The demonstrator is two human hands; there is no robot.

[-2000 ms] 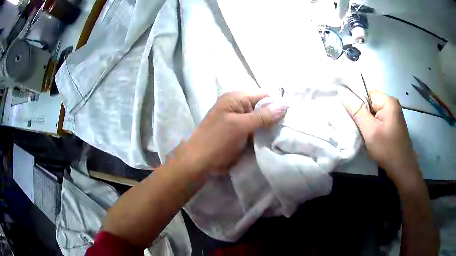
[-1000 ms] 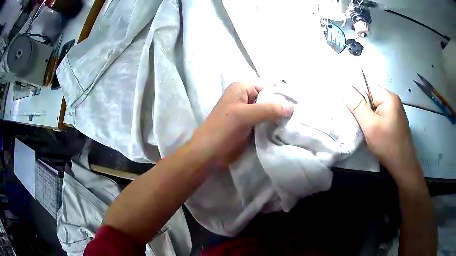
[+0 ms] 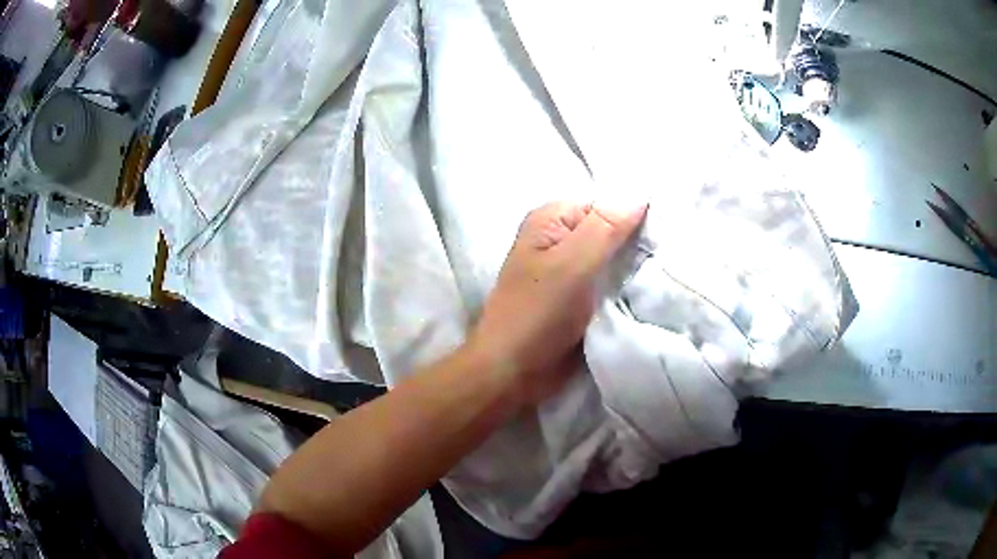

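Observation:
A large pale grey-white garment (image 3: 470,153) lies over the white table and hangs in folds over its front edge, glaring white near the lamp. My left hand (image 3: 563,278) is at the middle of the garment, thumb and fingers pinched together on the cloth; the exact grip at the fingertips is washed out. A folded, stitched part of the garment lies bunched just right of that hand. My right hand is not in view.
Small metal and dark machine parts (image 3: 814,82) stand at the upper right. Slim pointed snips or tweezers (image 3: 962,226) lie at the right edge. More grey-white cloth (image 3: 208,470) hangs below the table at left. A round-fronted machine (image 3: 66,137) is at far left.
My right hand, with the thin dark pointed tool, has left the picture. The cloth it was at now lies spread to the right. My left hand has turned, its fingertips closer together. The view has shifted slightly.

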